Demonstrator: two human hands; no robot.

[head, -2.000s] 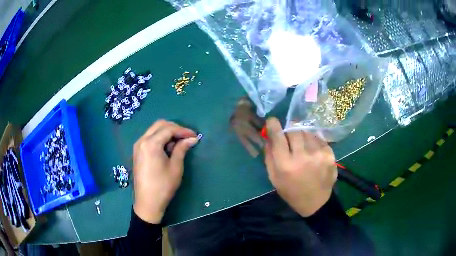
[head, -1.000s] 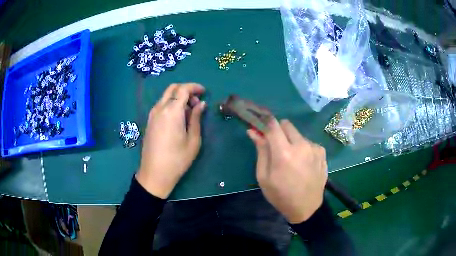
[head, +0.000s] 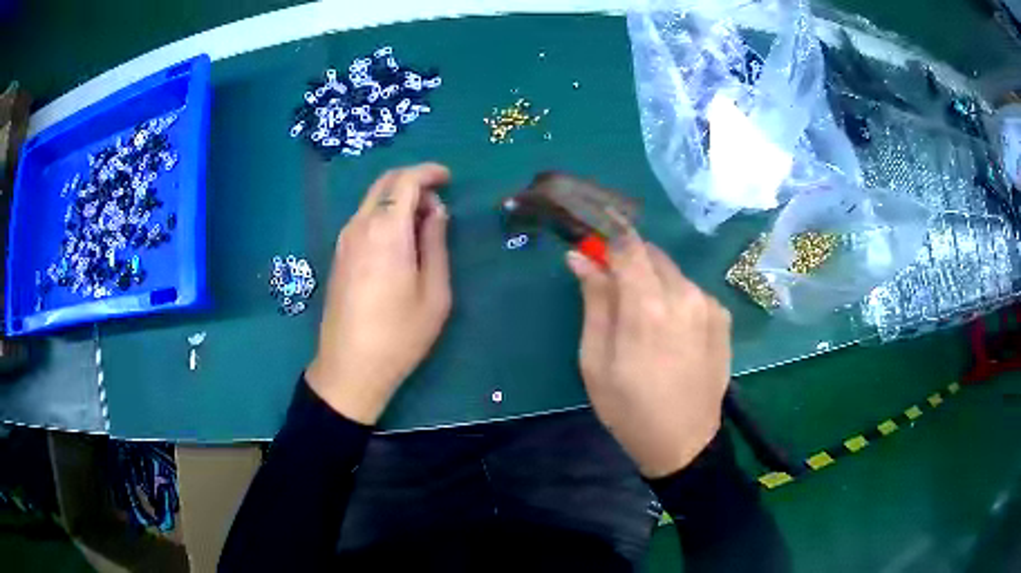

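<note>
My right hand (head: 655,347) is shut on a hammer (head: 571,204) near its rusty-looking head; the black handle sticks out below the hand. A small silver link plate (head: 516,241) lies on the green bench just below the hammer head. My left hand (head: 386,285) is to the left with its fingertips curled near each other; whether it holds a small piece I cannot tell. A pile of black pieces and silver plates (head: 364,103) lies beyond my left hand. A small heap of brass pieces (head: 514,120) lies to its right. A smaller black-silver cluster (head: 292,284) lies left of my left hand.
A blue bin (head: 193,190) of black-silver pieces stands at the left. A large clear bag (head: 700,134) and a smaller bag with brass pieces (head: 808,253) lie at the right, beside silvery packing sheet (head: 952,202). A cardboard box (head: 218,504) is below the bench edge.
Since one second ago the hammer head has shifted slightly up and right, and the link plate below it shows clearly. My left hand has moved slightly away from me. The view earlier swung right.
</note>
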